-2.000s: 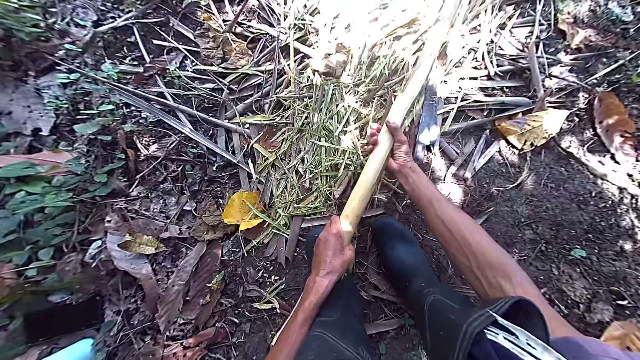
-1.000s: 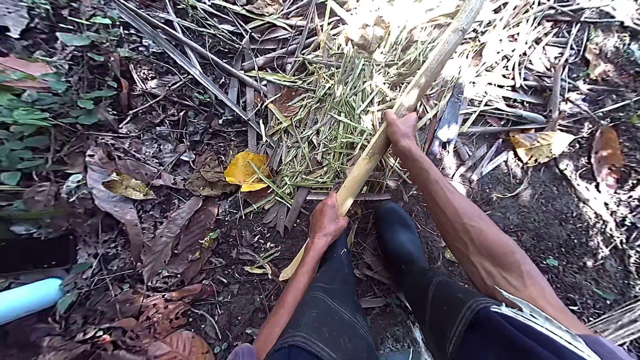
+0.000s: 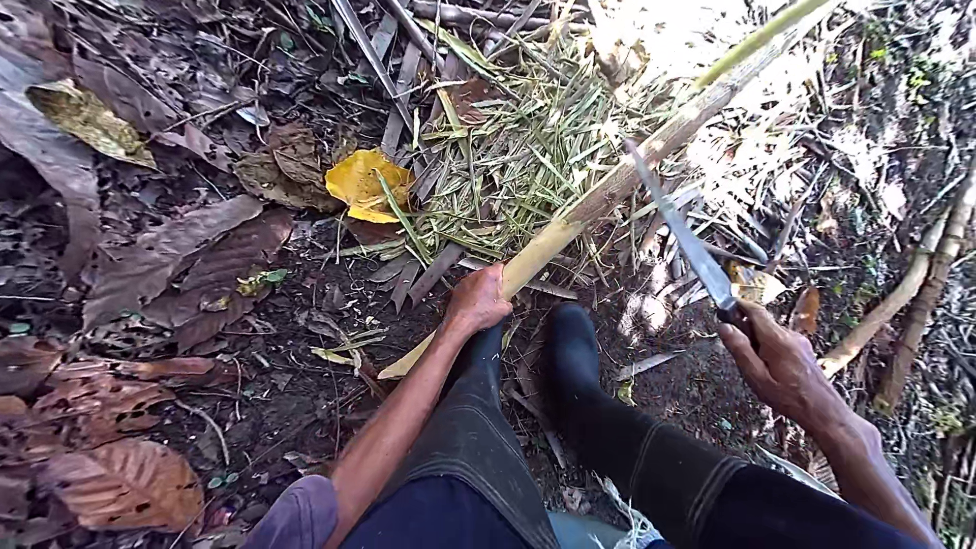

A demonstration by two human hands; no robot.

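Observation:
A long wooden pole (image 3: 610, 191) slants from my legs to the upper right. Its lower part is pale and peeled, while rougher bark covers the middle. My left hand (image 3: 479, 297) grips the peeled part near the lower end, just above my boot. To the right, my right hand (image 3: 770, 351) holds a knife with a long metal blade (image 3: 682, 229) by its dark handle. The blade points up and left, its tip close to the pole's barked part; whether they touch I cannot tell. Green and pale shavings (image 3: 518, 152) lie under the pole.
My black rubber boots (image 3: 572, 351) stand on dark soil below the shavings. A yellow leaf (image 3: 370, 185) lies left of the pile, with large dry brown leaves (image 3: 126, 484) farther left. Thin branches (image 3: 915, 297) lie at the right, and bright sunlight washes out the upper right.
My right hand has let go of the pole and now holds the knife at the right. My left hand still grips the pole's lower part.

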